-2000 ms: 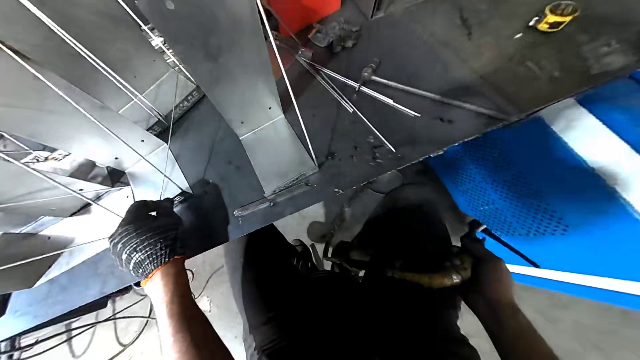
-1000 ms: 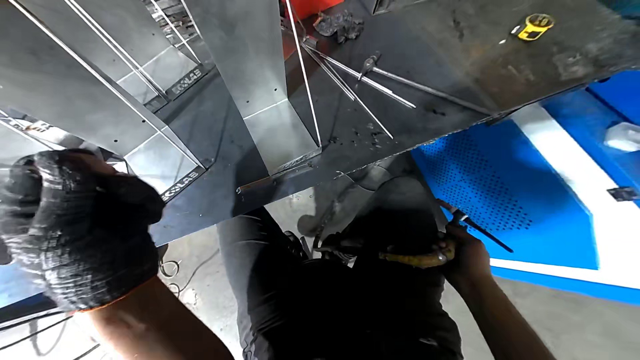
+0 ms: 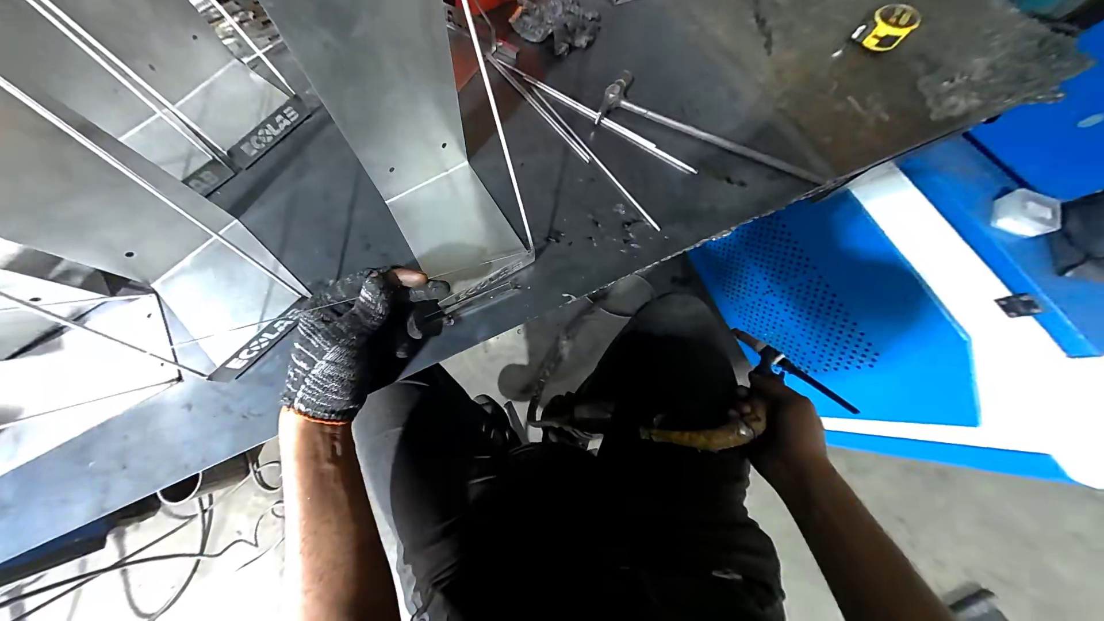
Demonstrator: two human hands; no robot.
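Note:
My left hand [image 3: 341,345], in a dark knitted glove with bare fingertips, is at the lower end of a bent sheet-metal bracket [image 3: 457,216]. It pinches a thin metal rod [image 3: 233,329]; what its lower fingers touch is hidden in shadow. Beside it, a second bent metal piece [image 3: 228,293] bears a dark plate with cut lettering. My right hand [image 3: 780,423], bare, is closed around a welding torch [image 3: 776,358] above the right thigh, its black back cap pointing down and right. A tan-sleeved cable [image 3: 703,437] runs from that hand over the lap.
On the dark steel table [image 3: 690,78] lie a T-handled metal rod [image 3: 716,141], several thin rods [image 3: 621,185], a crumpled glove [image 3: 556,24] and a yellow tape measure [image 3: 891,28]. A blue and white machine cabinet [image 3: 862,310] stands at the right. Cables [image 3: 203,552] hang at the lower left.
My left hand was at the left metal piece, then raised nearer the camera; now it is down by the middle bracket's foot. My right hand keeps the torch over the lap.

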